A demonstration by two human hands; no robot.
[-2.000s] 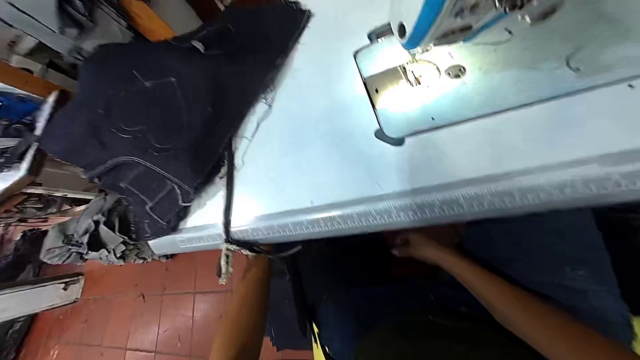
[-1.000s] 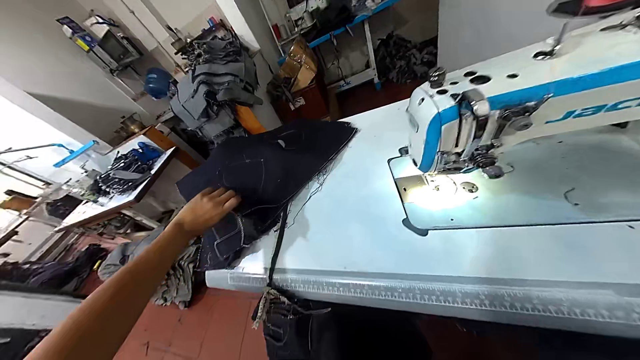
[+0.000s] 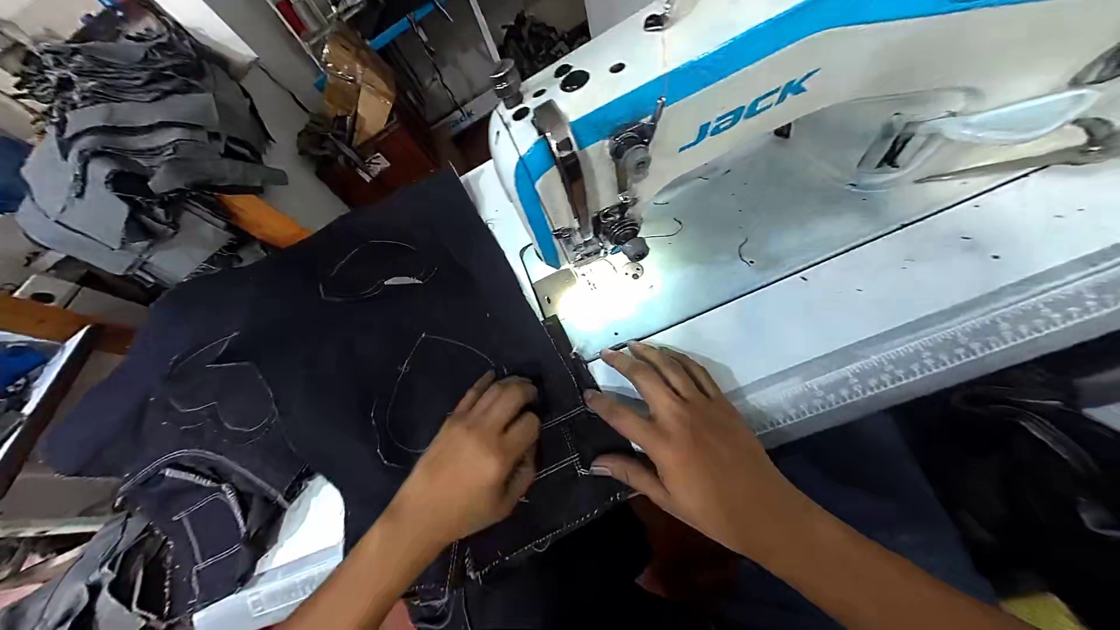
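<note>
A dark denim garment piece [image 3: 332, 350] with light stitched outlines lies over the left part of the sewing table. My left hand [image 3: 486, 446] grips the cloth with bent fingers, near a curved stitched outline. To its right, my right hand [image 3: 674, 429] lies with fingers spread on the garment's edge and the table. Between both hands runs a narrow dark strip [image 3: 567, 363], its far end close to the lit needle area of the Jack sewing machine [image 3: 604, 175]. The presser foot is partly lost in glare.
A clear ruler strip [image 3: 945, 350] lines the table's front edge. Stacked grey cloth pieces [image 3: 140, 149] stand at the far left, with a cardboard box [image 3: 359, 83] behind the table. More dark cloth [image 3: 989, 455] hangs at the lower right. Loose threads lie on the machine bed.
The denim piece now lies spread beside the needle area, farther right than before. Both hands are on it; one second ago only my left hand showed there. The view has shifted closer to the machine.
</note>
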